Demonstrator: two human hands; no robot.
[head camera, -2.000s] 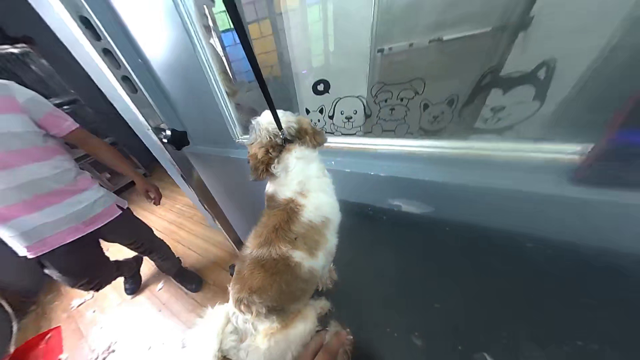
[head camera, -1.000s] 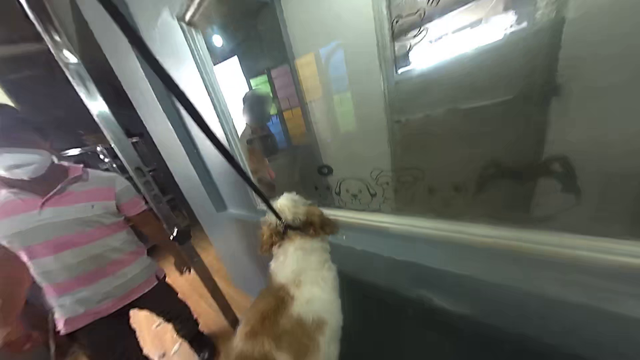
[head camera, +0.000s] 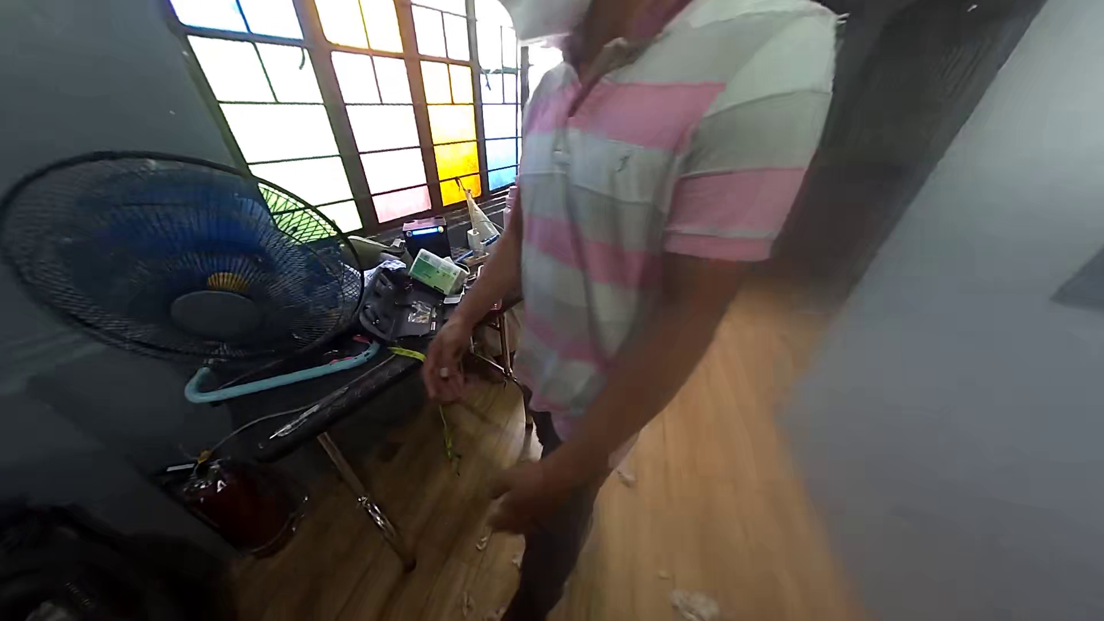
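Observation:
Neither my left hand nor my right hand shows in the head view now. The brown and white dog and its black leash are out of view too. A person in a striped polo shirt (head camera: 595, 198) stands close in front, both hands hanging at waist height; those hands are not mine. Left of the person is a black table (head camera: 332, 405) with an open black tool case (head camera: 401, 306) and a green and white box (head camera: 437, 271) on it.
A large fan (head camera: 216, 259) with a light blue tubular frame (head camera: 285, 379) stands at the left, before a coloured window (head camera: 371, 112). A dark red container (head camera: 241, 504) sits below the table. Tufts of hair (head camera: 694, 604) lie on the wood floor. A grey surface (head camera: 975, 345) rises at the right.
The view has swung far to the left, away from the dog and the glass panel. A hand that touched the dog's rear at the bottom edge two seconds ago is out of view.

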